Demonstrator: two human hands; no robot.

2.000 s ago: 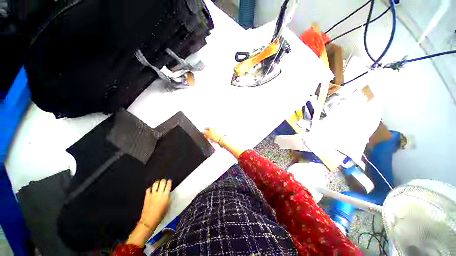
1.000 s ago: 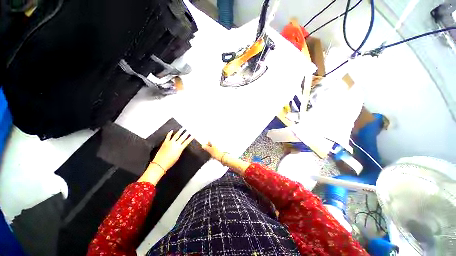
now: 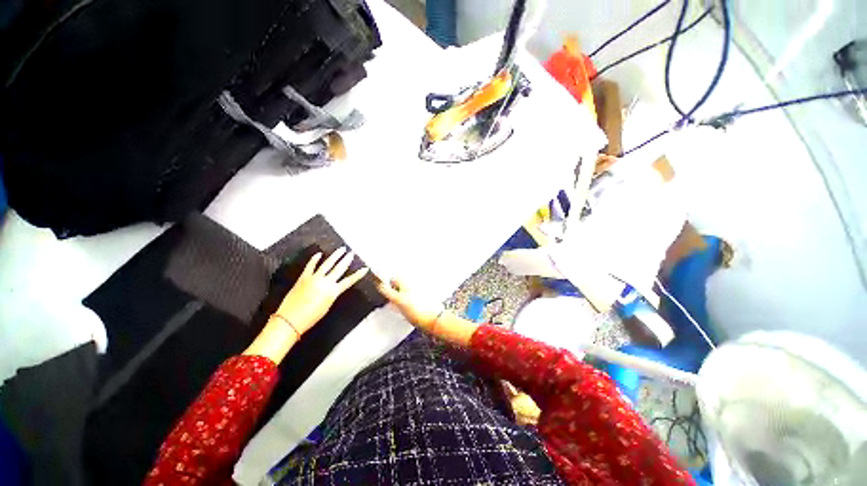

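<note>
A black garment panel (image 3: pixel 228 356) lies on the white table in front of me, with a folded greyish band at its end. A dark grey textured patch (image 3: pixel 221 275) lies on its upper part and a narrow grey strip runs along it. My left hand (image 3: pixel 316 292) lies flat on the panel near the band, fingers spread. My right hand (image 3: pixel 403 298) is at the panel's right end corner, fingers bent; whether they pinch the cloth is hard to tell. The steam iron (image 3: pixel 468 121) rests on the table beyond, untouched.
A large black stack of cut pieces (image 3: pixel 162 104) fills the far left. Grey strips (image 3: pixel 302 142) lie beside it. Charcoal pieces (image 3: pixel 48 413) lie at the left corner. Cartons and papers (image 3: pixel 618 228) and a white fan (image 3: pixel 799 408) stand at right. Dark hoses hang above.
My left hand has moved from the panel's near edge up beside the end band. The end band area has shifted slightly left in view. My right hand stays at the corner.
</note>
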